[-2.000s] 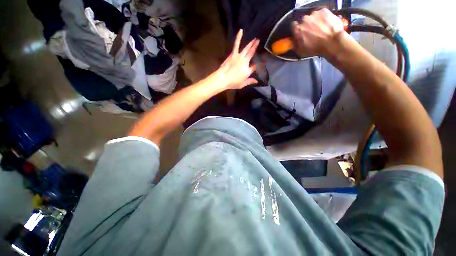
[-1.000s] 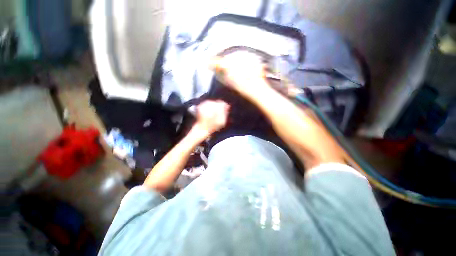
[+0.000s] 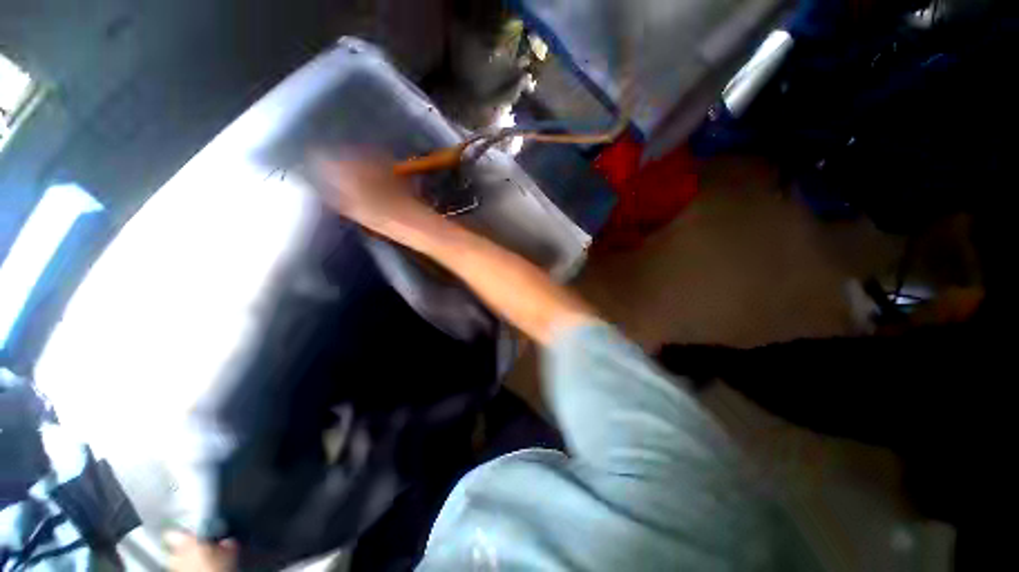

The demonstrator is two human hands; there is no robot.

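Observation:
A dark garment (image 3: 324, 346) lies across the ironing table (image 3: 145, 302), whose cover glares white. My right hand (image 3: 344, 184) is stretched out over the far end of the garment; it is blurred, and its fingers and any grip cannot be made out. The iron, with its orange handle (image 3: 430, 162), rests near the table's far right edge, just beyond my right wrist and outside my hand. My left hand (image 3: 199, 553) is at the bottom left beside the dark cloth, mostly cut off by the picture's edge.
A hose (image 3: 548, 136) runs from the iron to the right. A red container or cloth (image 3: 648, 196) is on the floor beyond the table. A dark shape, perhaps clothing or a limb, crosses the right side. Dark cloth lies at the lower left.
The view has swung and tilted strongly. My right hand now reaches far out, and the iron is apart from it. My left hand has moved to the bottom left edge.

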